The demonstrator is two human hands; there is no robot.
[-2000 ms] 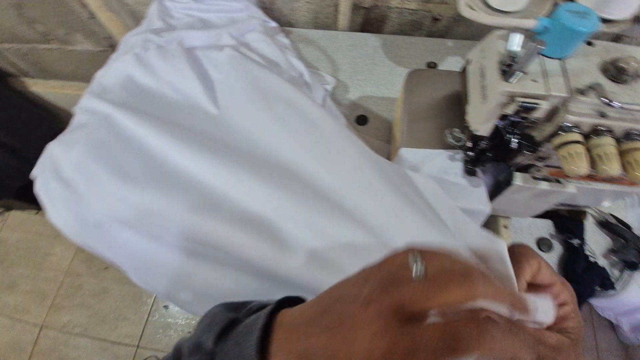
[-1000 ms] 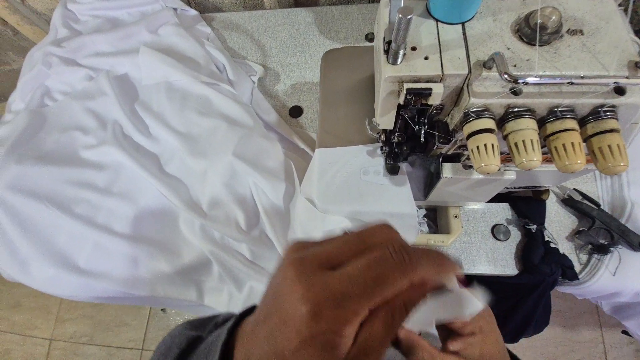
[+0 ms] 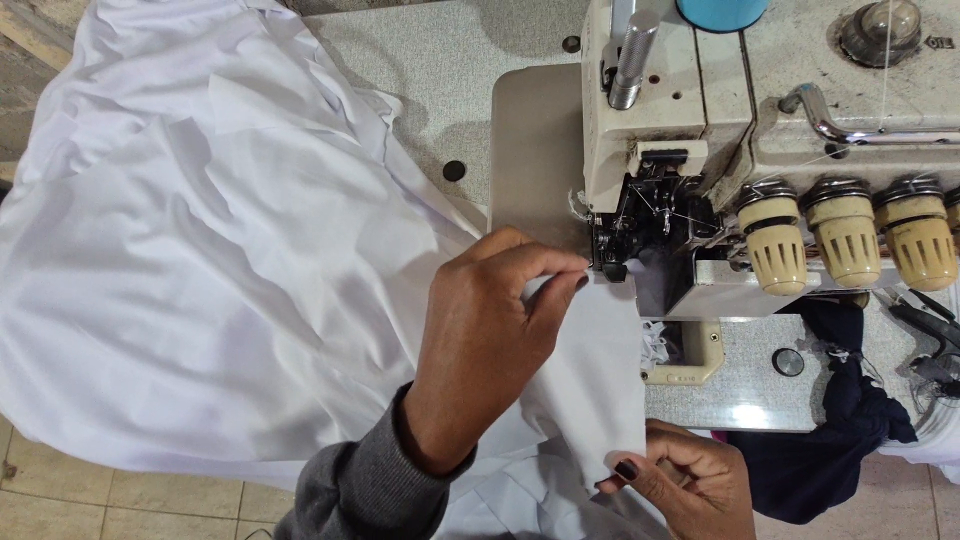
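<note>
White fabric (image 3: 300, 247) lies in loose folds over the left of the sewing table and reaches to the presser foot (image 3: 613, 262) of an overlock sewing machine (image 3: 652, 75). My left hand (image 3: 499, 330), in a grey cuff, pinches the fabric's upper edge between thumb and forefinger, just left of the foot. Lower down, my right hand (image 3: 675, 476) grips the fabric's right edge, thumb on top and the other fingers partly hidden under it. Between the hands the edge runs fairly straight.
Yellowish tension knobs (image 3: 774, 244) line the machine's front. White scraps (image 3: 655, 343) fill an opening below. A dark knotted cloth (image 3: 847, 420) hangs over the table edge (image 3: 735, 429), near black-handled snips (image 3: 926, 319). Tiled floor (image 3: 60, 487) shows at bottom left.
My left hand has moved up to the fabric edge beside the presser foot. The hands, close together one second ago, are now apart. The view has shifted from the first frame.
</note>
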